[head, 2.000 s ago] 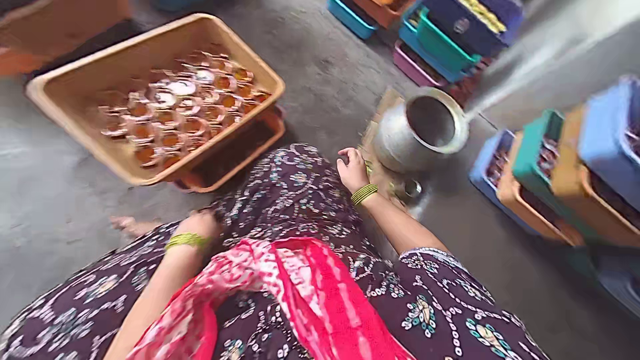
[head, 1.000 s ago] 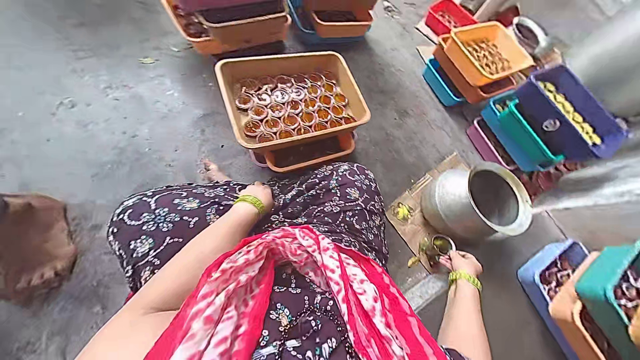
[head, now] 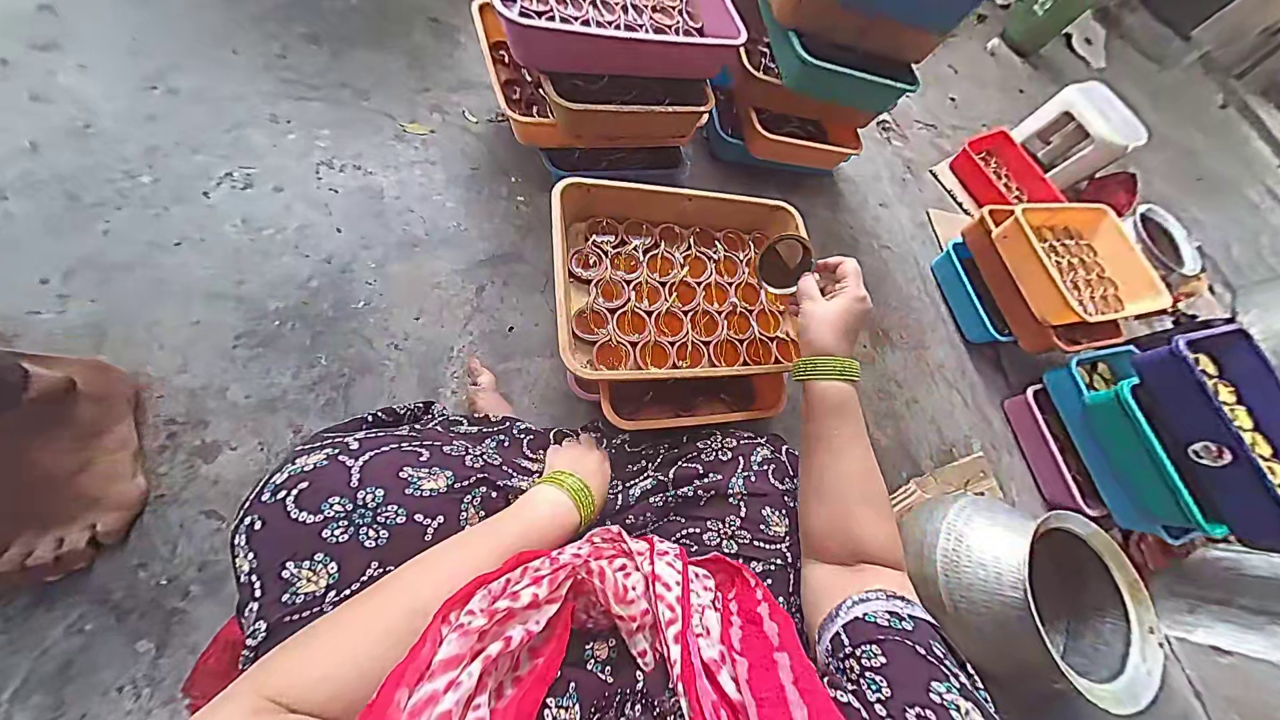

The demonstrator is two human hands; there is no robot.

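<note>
My right hand point(head: 836, 305) holds a small round metal cup point(head: 785, 262) by its rim, above the right end of an orange plastic tub point(head: 680, 198). Rows of small round cups point(head: 670, 295) with orange-brown contents and thin strands on top fill the tub. It rests on another orange tub point(head: 695, 400). My left hand point(head: 580, 462) lies on the patterned dark skirt over my lap, its fingers curled down and partly hidden; I see nothing in it.
Stacked plastic tubs point(head: 620, 50) stand beyond, with more stacks point(head: 1085, 265) at the right. A large metal pot point(head: 985, 570) is at my lower right, by a piece of cardboard point(head: 950, 478). Another person's foot point(head: 70, 470) is at the left edge.
My right hand has moved from beside the metal pot, where it was at a small metal cup, to over the tub with a metal cup in it. My left hand remains on my lap.
</note>
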